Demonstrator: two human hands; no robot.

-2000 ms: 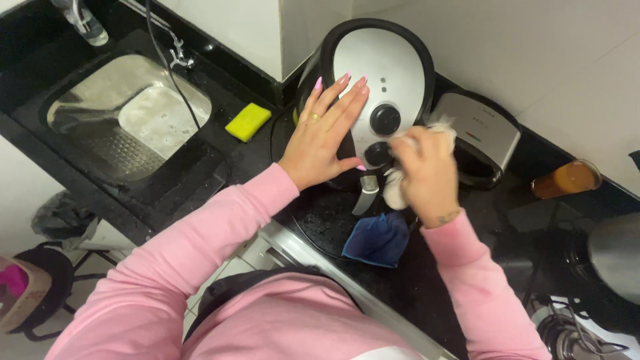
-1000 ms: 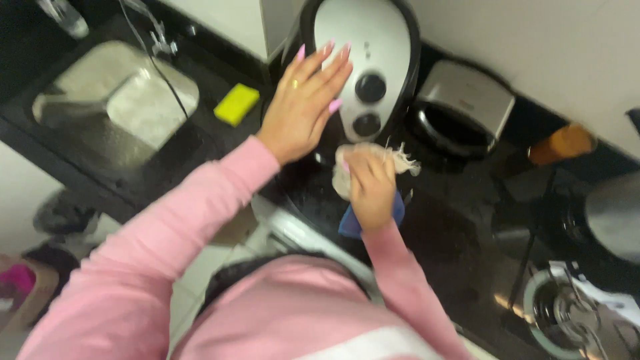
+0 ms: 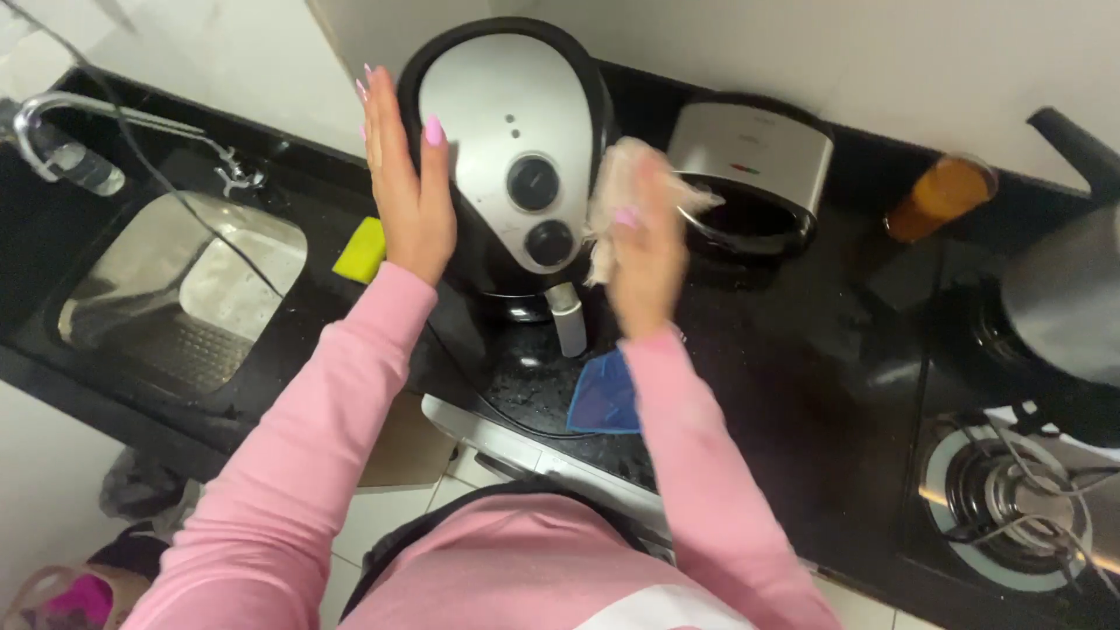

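An air fryer (image 3: 477, 105) with a silver top, two black knobs and a grey handle stands on the black countertop. My left hand (image 3: 409, 188) lies flat along its left side, fingers extended, thumb at the rim of the top. My right hand (image 3: 647, 245), blurred, holds a whitish cloth (image 3: 619, 179) against the fryer's right side. Below the handle a blue cloth (image 3: 604, 394) lies on the counter, partly under my right sleeve. A yellow sponge (image 3: 360, 251) is just left of my left wrist.
Left is a steel sink (image 3: 114, 324) with a faucet (image 3: 105, 105) and a hanging black cord. A silver and black countertop appliance (image 3: 752, 144) stands right of the fryer, then a glass of orange-brown liquid (image 3: 941, 197). A large metal pot (image 3: 1067, 297) and a stove burner (image 3: 1006, 507) are at far right.
My left hand has moved from the fryer's top to its left side. My right hand, with the whitish cloth, has gone from below the knobs up to the fryer's right side.
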